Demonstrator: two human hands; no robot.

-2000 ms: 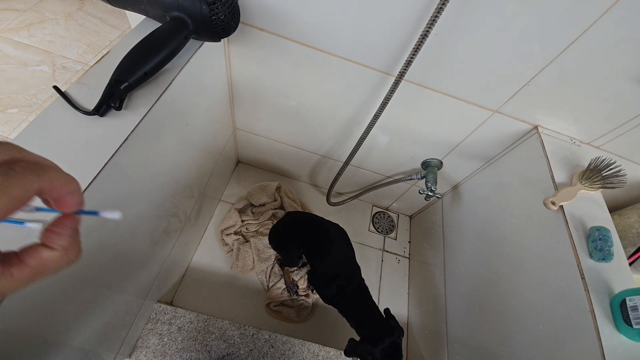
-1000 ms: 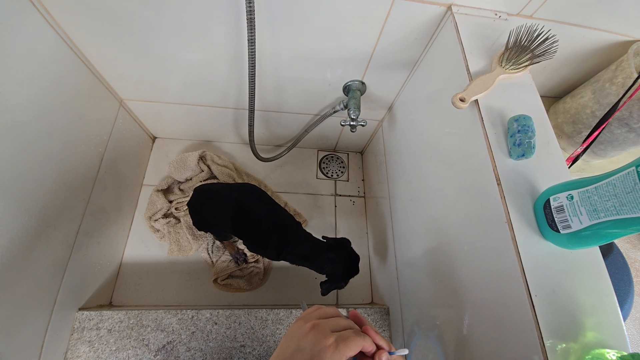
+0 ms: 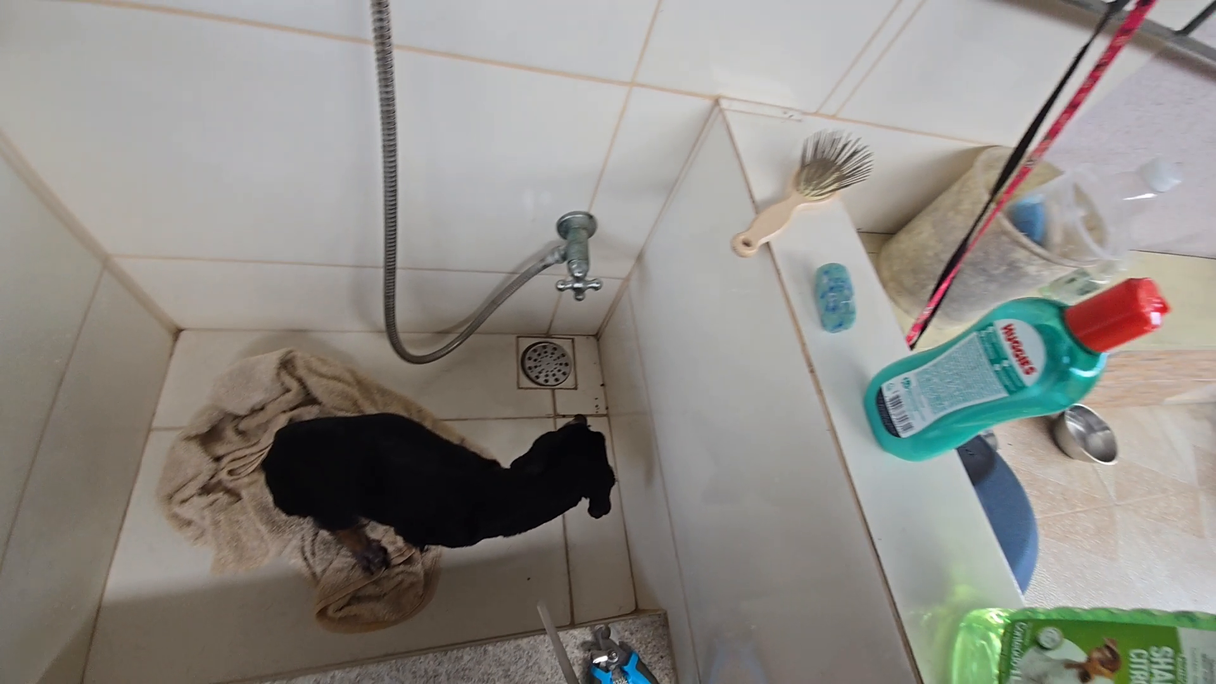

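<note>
Neither of my hands shows in the head view now. A black dog [image 3: 418, 480] stands in the tiled washing basin, its rear over a crumpled beige towel [image 3: 237, 408] and its head toward the right wall. On the speckled stone edge at the bottom lie blue-handled clippers [image 3: 613, 655], beside the end of a thin pale strip [image 3: 556, 641] that I cannot identify. A pin brush [image 3: 803, 190], a blue-green soap bar [image 3: 835, 297], a teal Huggies bottle with a red cap [image 3: 988, 375] and a green shampoo bottle [image 3: 1092, 646] are on the right ledge.
A metal shower hose [image 3: 389, 190] curves down to a wall tap [image 3: 577, 252] above the round floor drain [image 3: 547, 364]. Past the ledge are a large beige container [image 3: 950, 228], a red and black leash [image 3: 1031, 171], a metal bowl [image 3: 1086, 434] and a dark blue object [image 3: 1002, 513].
My hands, together at the bottom a second ago with a white-tipped swab, have left the view. The dog's head was lower over the basin's front edge. The view has shifted right.
</note>
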